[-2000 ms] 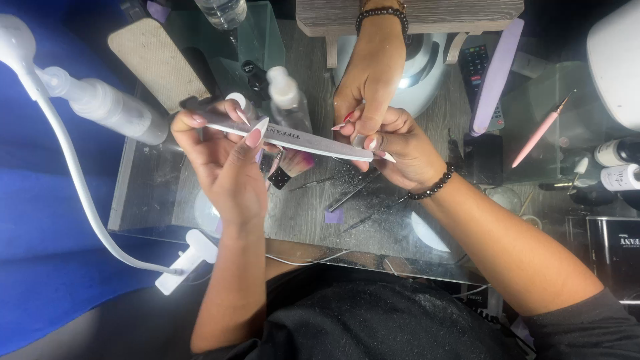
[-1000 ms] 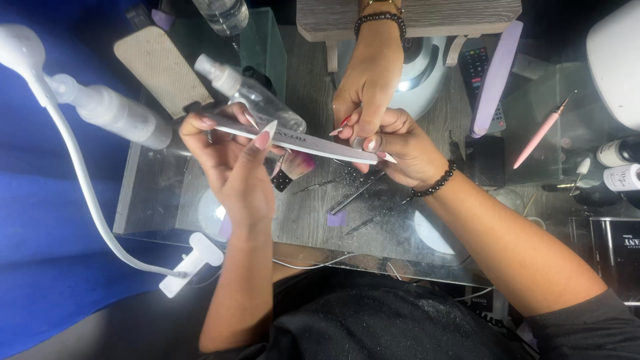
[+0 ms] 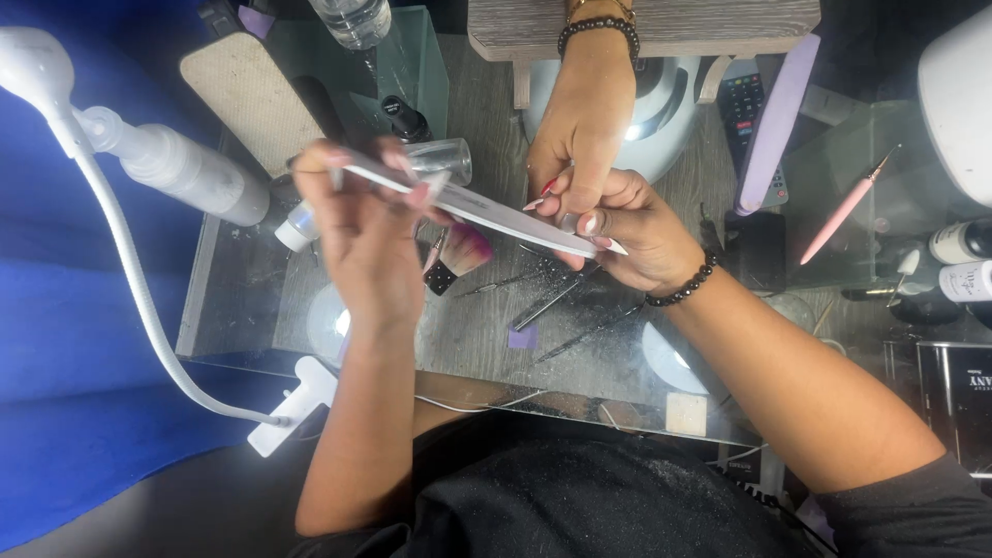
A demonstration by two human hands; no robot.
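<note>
My left hand (image 3: 372, 232), blurred, holds a long white-edged nail file (image 3: 496, 217) between its thumb and fingers. The file's far end lies at the fingertips of my right hand (image 3: 643, 232), beside the nails being touched there. My right hand grips a finger of another person's hand (image 3: 585, 132), which reaches in from the top with a dark beaded bracelet on its wrist. Some of that person's nails are red or pointed. The exact contact between file and nail is hidden. A dust brush (image 3: 461, 252) with pink and purple bristles lies below the file.
Slim metal tools (image 3: 546, 304) lie on the dusty glass tabletop. A wooden armrest (image 3: 651, 29) stands at the top, with a purple file (image 3: 777, 128) and a pink-handled brush (image 3: 839, 217) to the right. At left are a pump bottle (image 3: 190, 170) and a white gooseneck lamp (image 3: 128, 263).
My left hand and the file have shifted and tilted, staying together. The clear bottle behind the file lay at a different angle one second ago. My right hand keeps its hold.
</note>
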